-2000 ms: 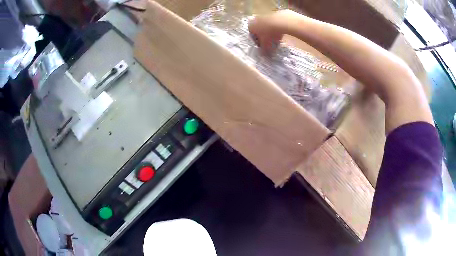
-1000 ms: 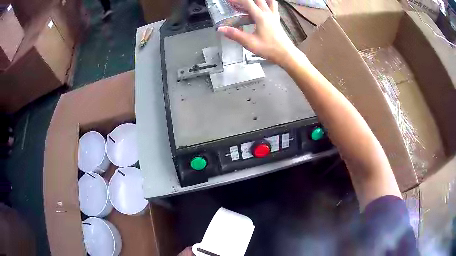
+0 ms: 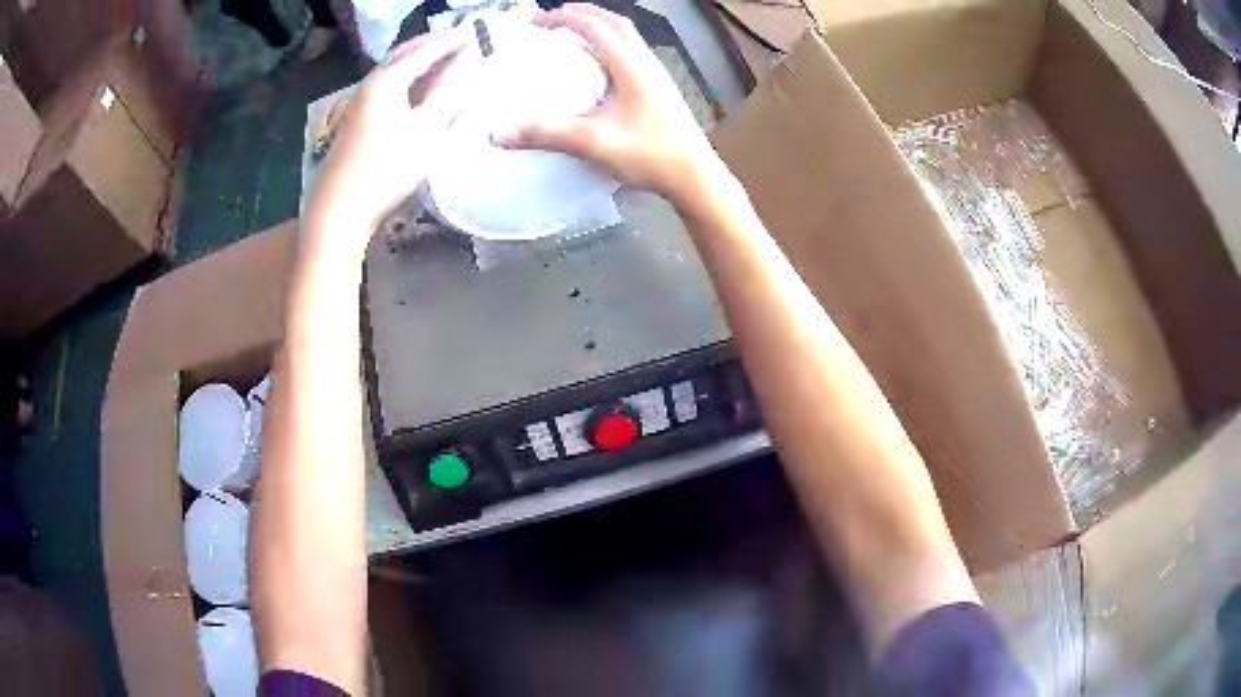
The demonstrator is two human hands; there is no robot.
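Observation:
My left hand [image 3: 395,136] and my right hand [image 3: 619,109] are on either side of a white plastic tub [image 3: 524,198] at the fixture of the machine. The tub's narrow dark slot shows near its top. My right thumb lies across the tub. The fixture is mostly hidden under the tub; only a pale edge shows below it. The machine bed [image 3: 544,313] is grey with small dark holes. The front panel has a green button [image 3: 448,471] and a red button [image 3: 615,429]. The other green button is hidden by my right forearm.
A carton [image 3: 143,449] at the left holds several white tubs [image 3: 215,545], partly covered by my left forearm. An open carton [image 3: 885,272] at the right holds clear plastic pieces [image 3: 1021,300]. More cartons [image 3: 82,204] stand on the green floor at the far left.
The white tub has moved from low in front of me up to the fixture. My left hand has risen with it, and my right hand has come from the press head to the tub.

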